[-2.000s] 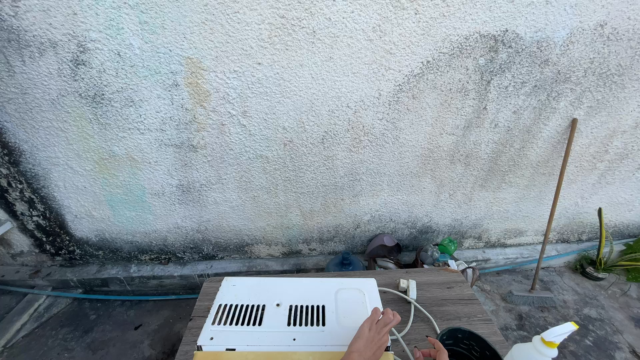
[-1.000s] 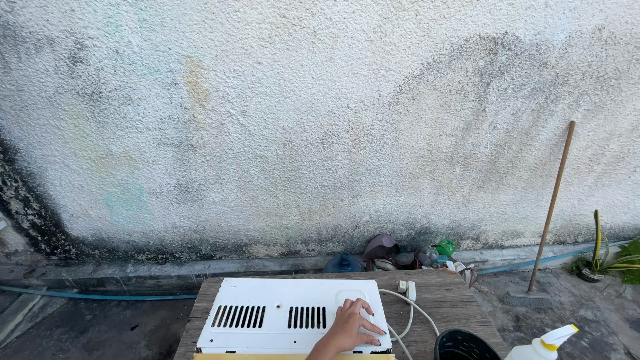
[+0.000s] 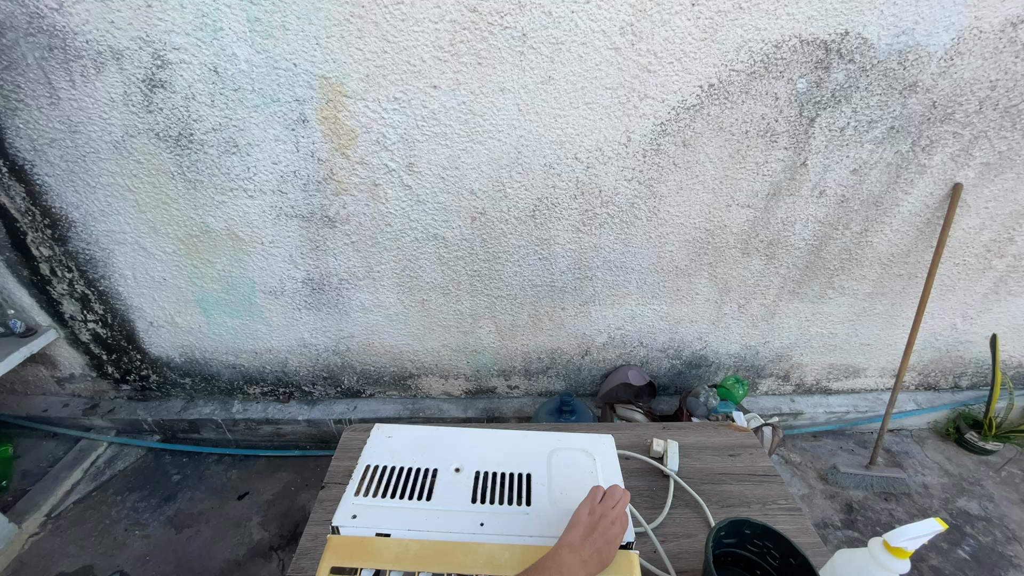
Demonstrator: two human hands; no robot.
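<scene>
My left hand [image 3: 596, 524] reaches in from the bottom edge, with its fingers bent and close together at the right side of a white vented metal casing [image 3: 416, 444]. Whether anything is between the fingers is hidden. The casing lies on a wood-look tabletop [image 3: 720, 464], with two groups of dark slots and small holes on its top. Along its near side runs a yellowed plastic panel [image 3: 456, 552], cut off by the frame. A pale cable [image 3: 692, 488] loops to the right of the casing, and a white plug [image 3: 670, 454] lies near it. My right hand is out of view.
A dark perforated basket [image 3: 752, 544] and a white spray bottle [image 3: 872, 556] stand at the lower right. Behind the table are a blue water jug [image 3: 565, 408] and assorted items. A broom [image 3: 916, 336] leans against the stained wall [image 3: 512, 200], near a plant [image 3: 988, 420].
My right hand, near the basket two seconds ago, has left the view. My left hand has moved from the casing's top, where it was one second ago, toward its right edge.
</scene>
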